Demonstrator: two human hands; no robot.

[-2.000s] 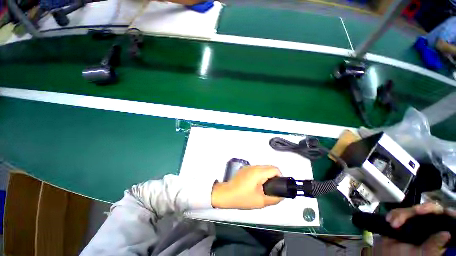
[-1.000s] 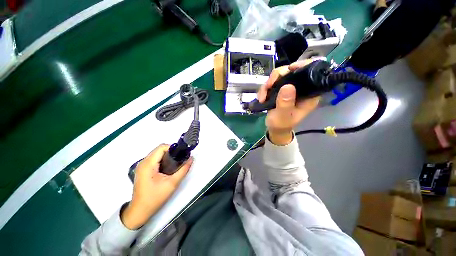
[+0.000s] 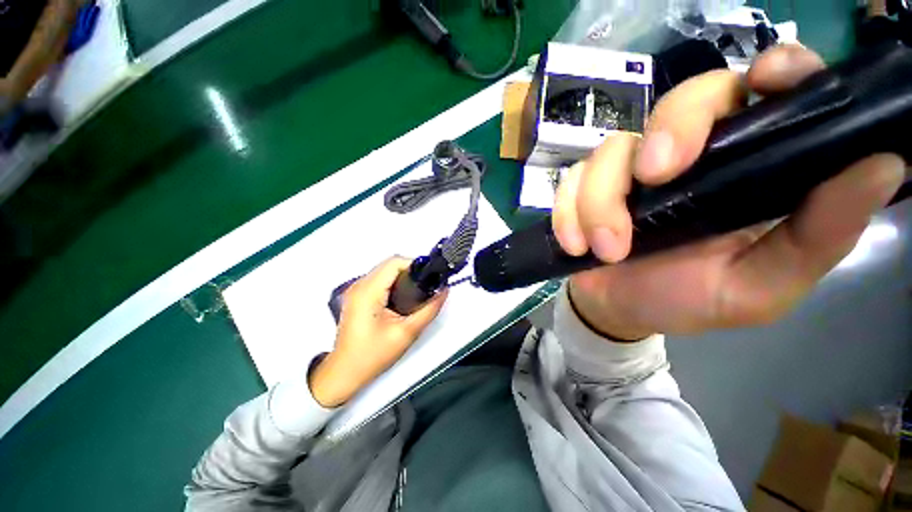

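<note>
My left hand [image 3: 375, 318] is closed around the dark dryer handle [image 3: 416, 286] over the white work pad [image 3: 290, 300]. The barrel shows only as a dark edge beyond my fist. The ribbed strain relief [image 3: 462, 240] leaves the handle's end, and the bundled grey power cord [image 3: 425, 188] lies on the pad. My right hand [image 3: 690, 230] holds the thick black electric screwdriver [image 3: 720, 180], large and close to the camera. Its thin bit [image 3: 460, 282] points left and reaches the handle end; whether a screw is there cannot be told.
The white screw feeder [image 3: 590, 133], with metallic screws in its window, stands behind my right hand. A tan block [image 3: 515, 120] and clear plastic bag [image 3: 615, 22] are beside it. A dark dryer [image 3: 430, 25] lies on the green line. Another person's arm [image 3: 35, 50] shows top left.
My right hand has moved the screwdriver from the screw feeder to the dryer handle's end, its bit now at the handle. My left hand still holds the handle. The view has shifted slightly.
</note>
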